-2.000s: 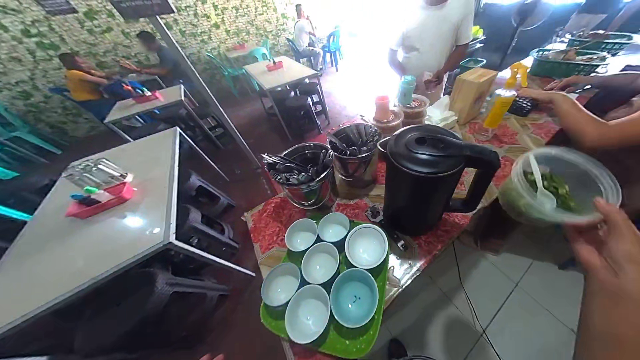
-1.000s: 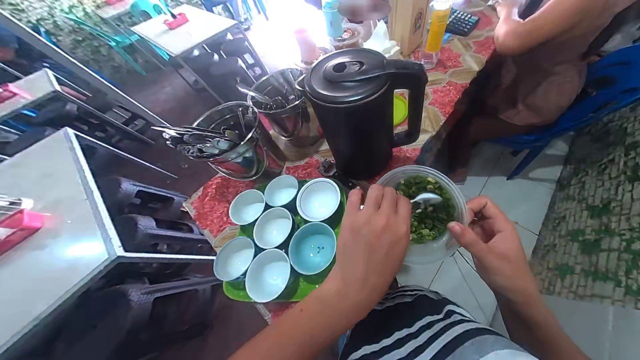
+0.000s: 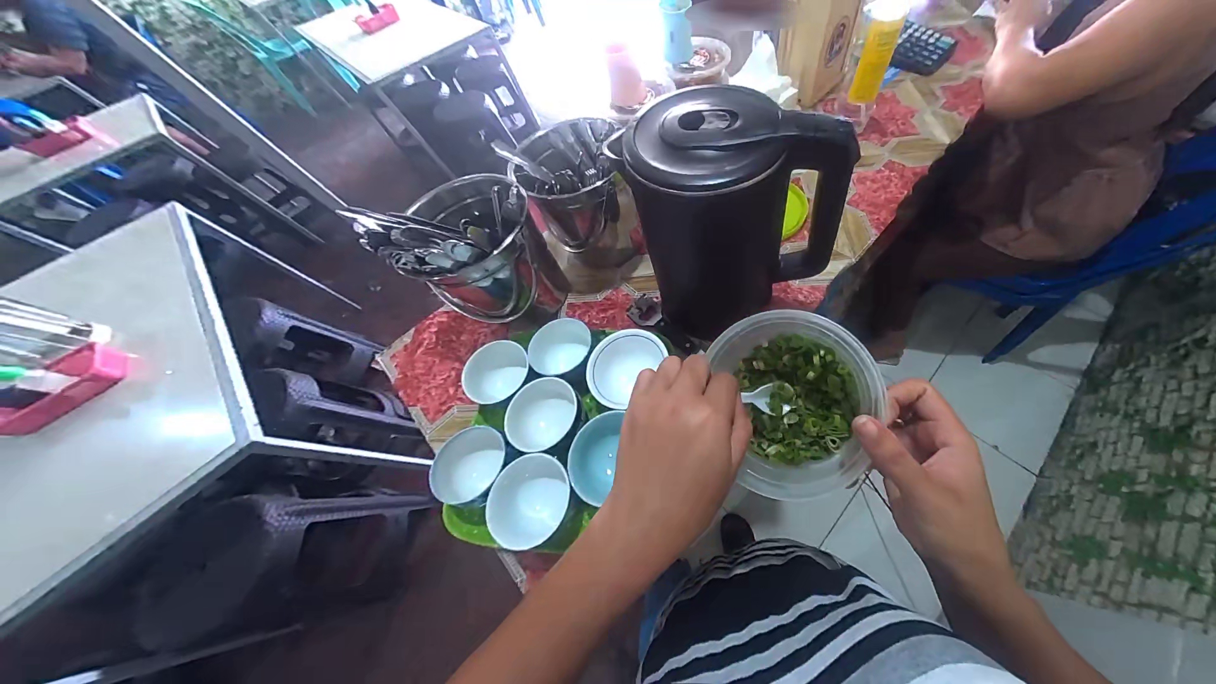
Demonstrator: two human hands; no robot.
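Note:
My right hand (image 3: pixel 936 465) grips the rim of a clear plastic tub (image 3: pixel 788 483) holding chopped green onions (image 3: pixel 807 404). My left hand (image 3: pixel 679 442) is closed at the tub's left rim; a white plastic spoon (image 3: pixel 760 397) reaches from its fingers into the greens, its handle hidden by the hand. Just left of that hand, several small white and pale-blue bowls (image 3: pixel 541 415) stand on a green tray (image 3: pixel 467 524). The light-blue bowl (image 3: pixel 591 461) is partly covered by my left hand. Inside the bowls I see no greens, apart from what the hand hides.
A black electric kettle (image 3: pixel 708 228) stands behind the tub. Metal buckets of cutlery (image 3: pixel 480 247) are left of it on the red patterned table (image 3: pixel 442 366). A seated person (image 3: pixel 1064 142) is at the right beside a blue chair (image 3: pixel 1130 237). Another table (image 3: pixel 114 351) stands at the left.
Two seconds ago only one hand held the tub, off at the right; now the tub is close to the tray and my left hand is at the spoon. The view has turned. Little differs from one second ago.

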